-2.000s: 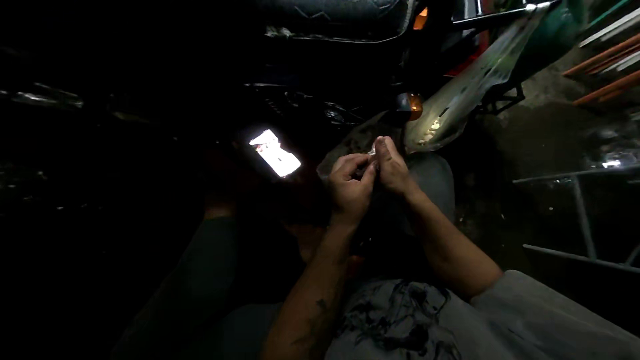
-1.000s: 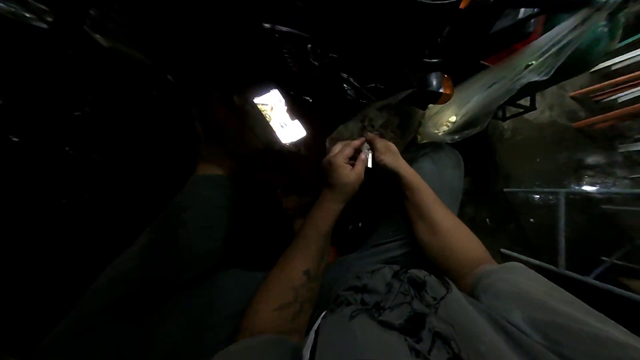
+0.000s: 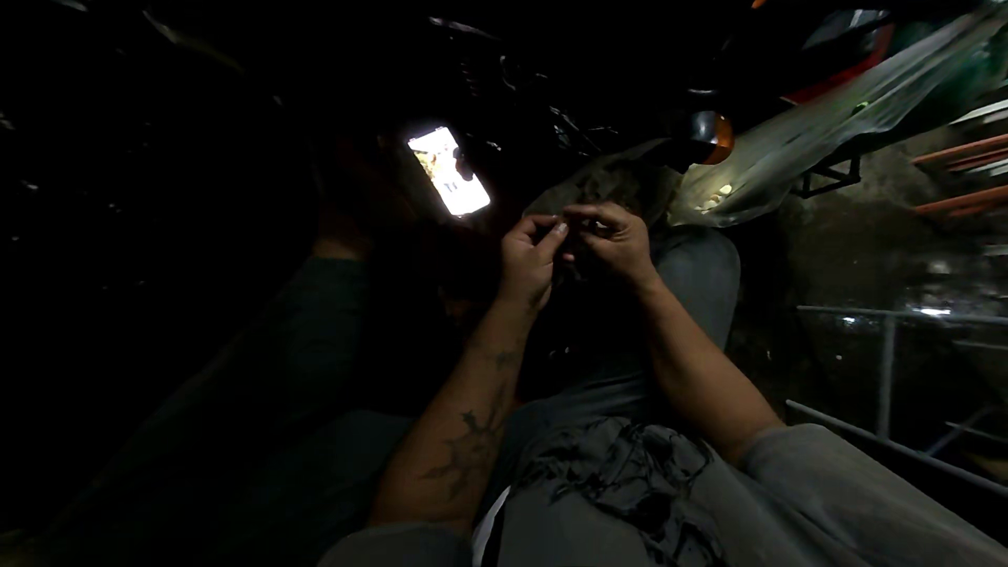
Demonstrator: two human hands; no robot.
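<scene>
My left hand (image 3: 531, 256) and my right hand (image 3: 617, 239) meet at the fingertips above my lap, thumbs and index fingers pinched close together. Something small may be between them; it is too dark to tell what. Just behind the hands lies a thin, see-through plastic bag (image 3: 559, 193) with dark contents. To its right a long translucent plastic bag (image 3: 756, 189) holds several small pale pieces near its lower end. A lit phone screen (image 3: 453, 177) glows to the upper left of my hands.
An orange and black turn signal lamp (image 3: 709, 138) juts out above the bags. Grey metal bars (image 3: 886, 378) stand at the right over a wet-looking floor. Orange-red bars (image 3: 965, 201) are at the right edge. My knee in grey trousers (image 3: 701, 276) is beside my right forearm. The left side is very dark.
A second ago a small white piece showed below my fingertips; now it is not visible. My hands remain close together in front of me.
</scene>
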